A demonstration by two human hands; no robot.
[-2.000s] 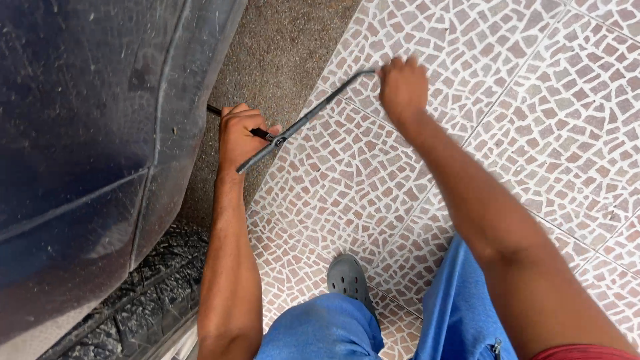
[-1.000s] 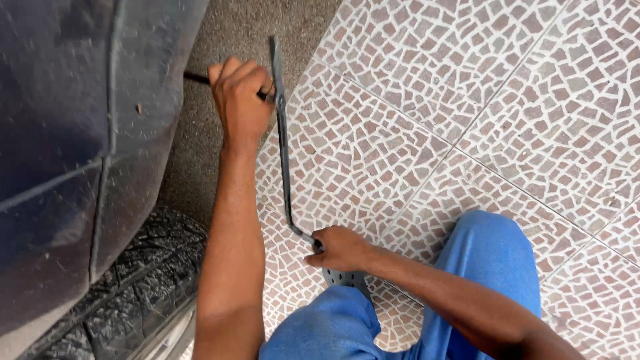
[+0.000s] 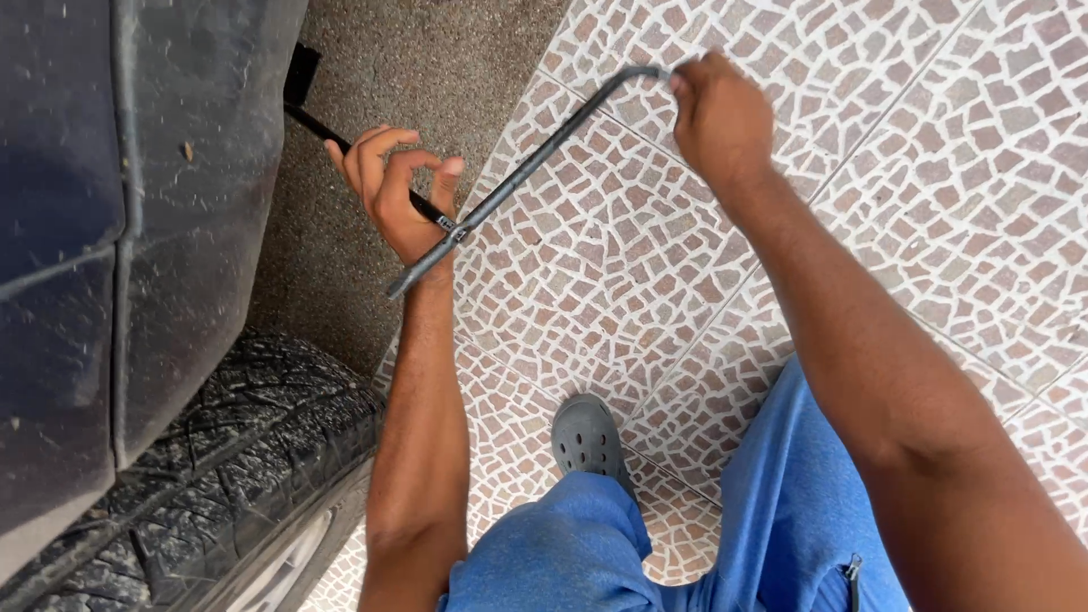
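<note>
A dark metal crank bar [image 3: 544, 153], bent near its upper end, crosses the end of a thin black rod [image 3: 319, 126] that runs out from under the car body. Around the rod curls my left hand [image 3: 395, 183], loosely, with its thumb and fingertips apart; the rod passes across the palm. My right hand [image 3: 725, 119] grips the bent end of the bar at the upper right. The bar's flat lower end lies over my left wrist. What the rod's far end joins is hidden by the car body.
The dirty dark car body [image 3: 195, 170] fills the left side, with a muddy tyre [image 3: 221, 425] below it. Rough concrete [image 3: 408, 59] meets mosaic-patterned tiles [image 3: 595, 297]. A grey clog [image 3: 586, 433] is on my foot, near my blue-clad legs.
My right hand has swung the bar's bent end from low near the clog up to the upper right. My left hand's fingers have loosened around the rod.
</note>
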